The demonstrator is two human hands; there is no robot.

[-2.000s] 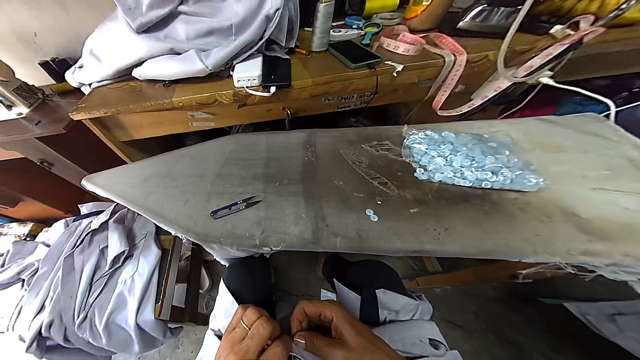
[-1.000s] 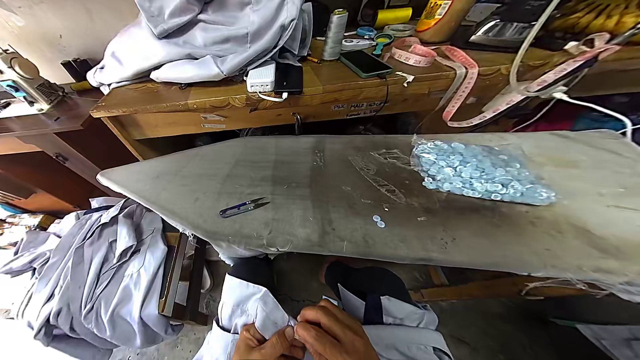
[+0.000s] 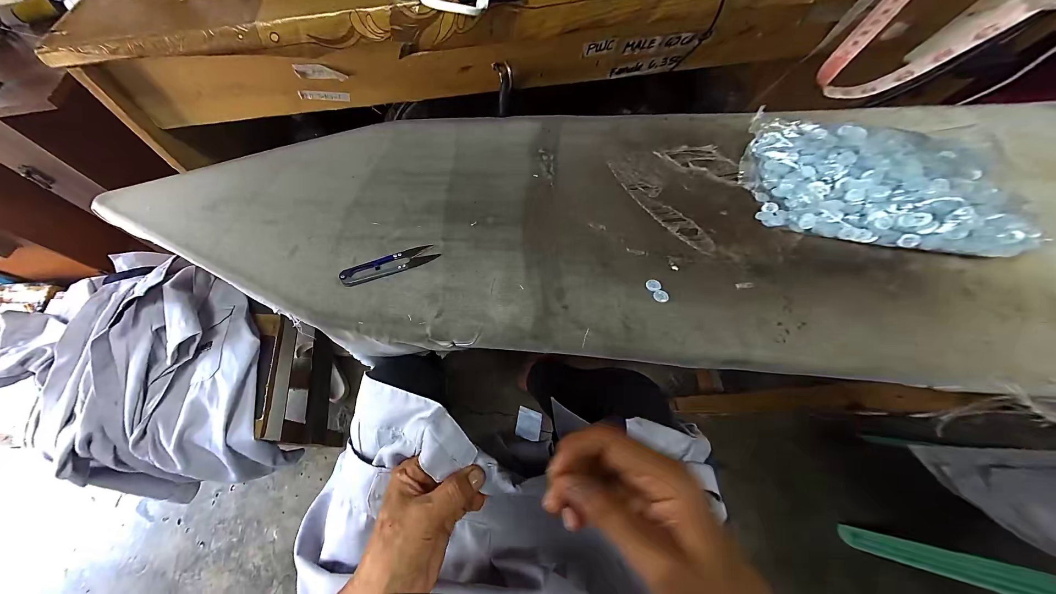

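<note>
My left hand [image 3: 425, 511] pinches the edge of a light grey garment [image 3: 404, 433] lying across my lap. To its right my right hand [image 3: 619, 503] is raised apart from it, blurred, with its fingers curled; whether it holds something small, such as a needle, cannot be made out. Beyond the hands, on a worn cloth-covered ironing board [image 3: 462, 206], lie thread snips [image 3: 389, 266], two loose pale buttons [image 3: 657, 290] touching each other, and a clear plastic bag of pale blue buttons [image 3: 883, 190].
A wooden table [image 3: 247, 70] stands behind the board, with a pink measuring tape [image 3: 858, 74] hanging at its right. Grey garments [image 3: 157, 371] are piled at the left beside a wooden frame [image 3: 285, 379]. Loose threads hang from the board's right front edge.
My right hand has moved away from my left hand to the right; a second ago they were together at the cloth. The view has tilted down.
</note>
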